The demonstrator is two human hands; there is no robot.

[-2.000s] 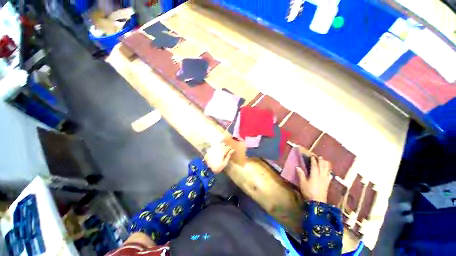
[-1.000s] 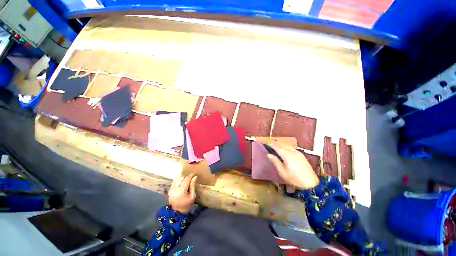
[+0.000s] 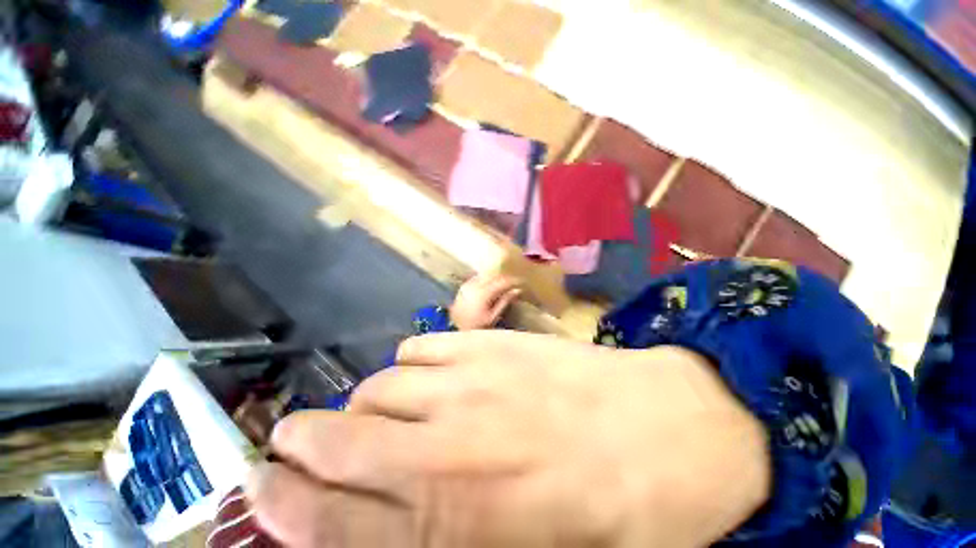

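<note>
My right hand [image 3: 514, 439] is large and close to the camera at the bottom centre, its back towards me. Its fingers are curled and their tips hidden, so I cannot tell whether it holds anything. My left hand [image 3: 488, 301] is partly hidden behind it, at the board's near edge, with fingers bent. Beyond the hands, a dark red leather piece [image 3: 586, 206] lies over mauve and dark grey pieces [image 3: 615, 270]. A mauve piece [image 3: 490, 171] lies to its left. Dark navy pieces [image 3: 397, 86] lie farther left.
The cream cutting board [image 3: 685, 80] carries maroon sheet material [image 3: 712, 209] and tan-brown pieces [image 3: 503, 96] in rows. A blue scrap bucket [image 3: 203, 32] stands at the upper left. A white box with dark blue items [image 3: 166, 455] is at the lower left.
My right hand has left the mauve piece at the board's right part and come up close to the camera. The view has turned and moved nearer. My left hand stays at the near edge.
</note>
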